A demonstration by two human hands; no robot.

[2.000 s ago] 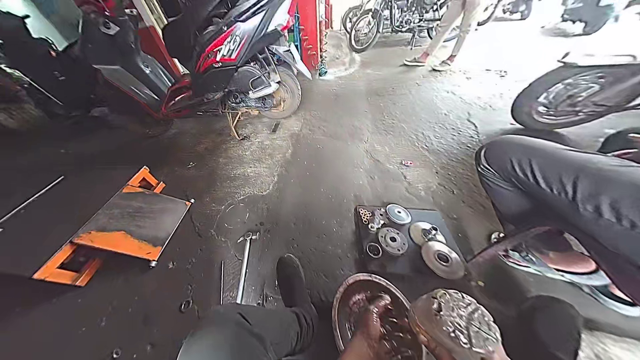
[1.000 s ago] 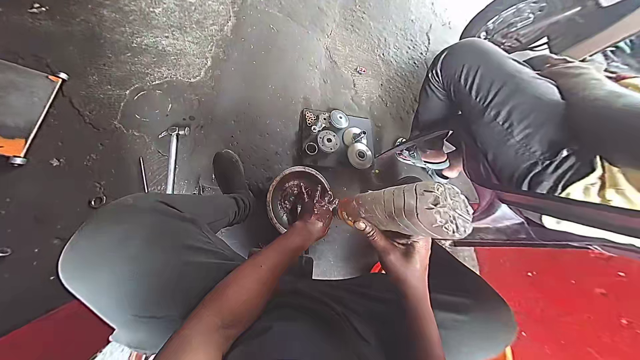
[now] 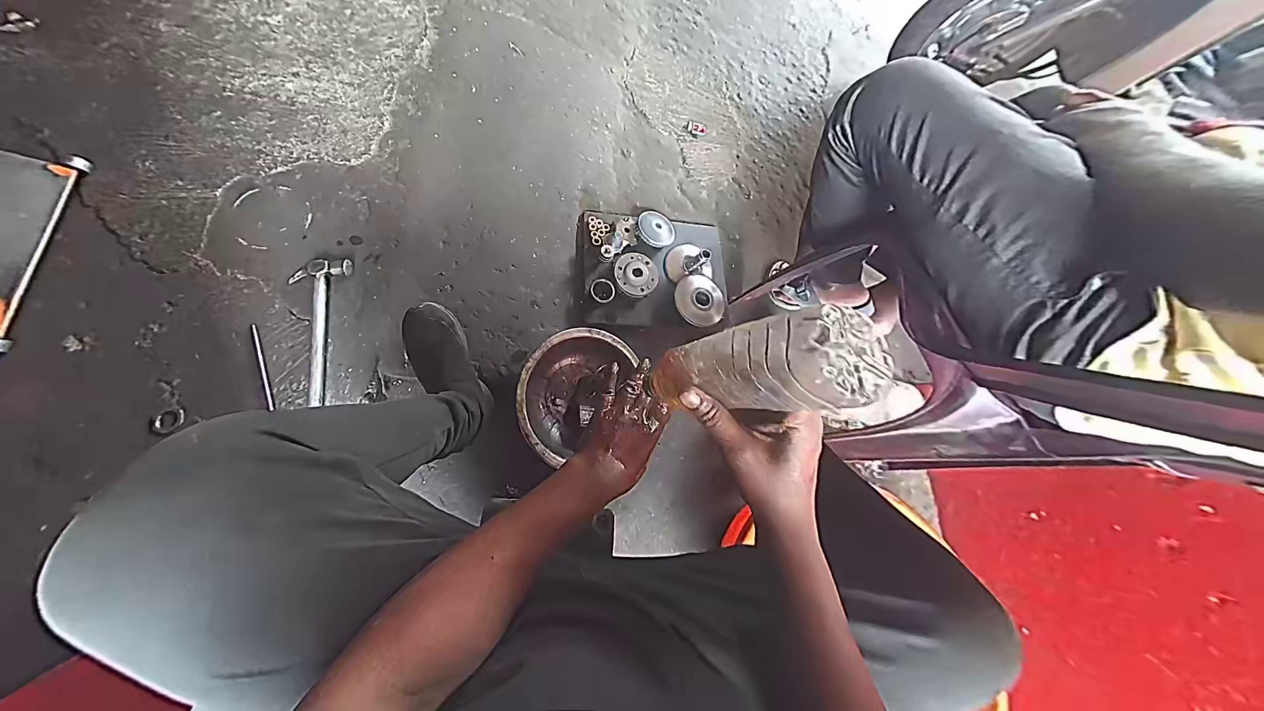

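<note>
My right hand (image 3: 765,454) grips the neck end of a large clear plastic bottle (image 3: 780,360), which lies on its side with its base toward the right. The bottle's mouth points at my left hand (image 3: 622,425), whose fingers are wet and dark and reach over a round metal bowl (image 3: 530,395). A dark part lies in the bowl, partly hidden by those fingers; whether they hold it I cannot tell. Just beyond the bowl, a dark tray (image 3: 647,311) carries metal discs, a flanged metal disc (image 3: 700,299), a ring (image 3: 602,290) and several small rollers (image 3: 597,230).
On the floor at the left lie a hammer (image 3: 319,336), a thin rod (image 3: 262,365) and a metal ring (image 3: 167,421). An orange-edged stand (image 3: 35,232) is at the far left. Another person's bent leg (image 3: 968,188) and a motorcycle wheel (image 3: 948,39) are at the right.
The view has tilted down strongly since two seconds ago. Since one second ago, my left hand has stayed over the bowl beside the bottle's mouth, and the bottle remains in my right hand.
</note>
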